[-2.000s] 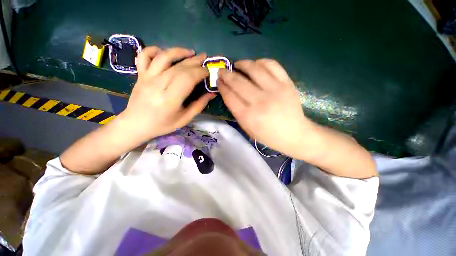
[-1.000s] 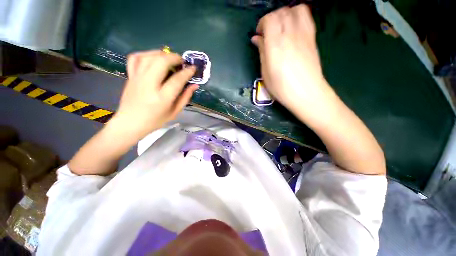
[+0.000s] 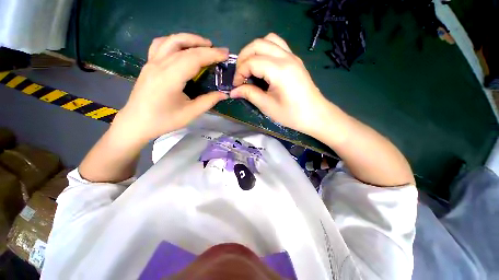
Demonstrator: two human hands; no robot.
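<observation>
A watch case (image 3: 225,75) with a pale rim and dark inside lies between my two hands near the bench's front edge. My left hand (image 3: 169,82) grips its left side, thumb at the bottom and fingers at the top. My right hand (image 3: 282,82) has its fingertips at the case's right side and lower corner; whether they pinch a small piece is too small to tell. A yellow-edged battery (image 3: 200,74) shows partly behind my left fingers. The other case with the yellow and white battery is not visible.
A loose pile of black pieces (image 3: 342,33) lies at the back right of the dark green bench (image 3: 416,104). A pale plastic sheet (image 3: 35,24) is at the far left. Cartons (image 3: 33,164) and yellow-black floor tape (image 3: 60,99) are at the lower left.
My right hand has come back from the black pile to the dark-inside case. My left hand now grips that case. The case with the battery inside has gone from sight.
</observation>
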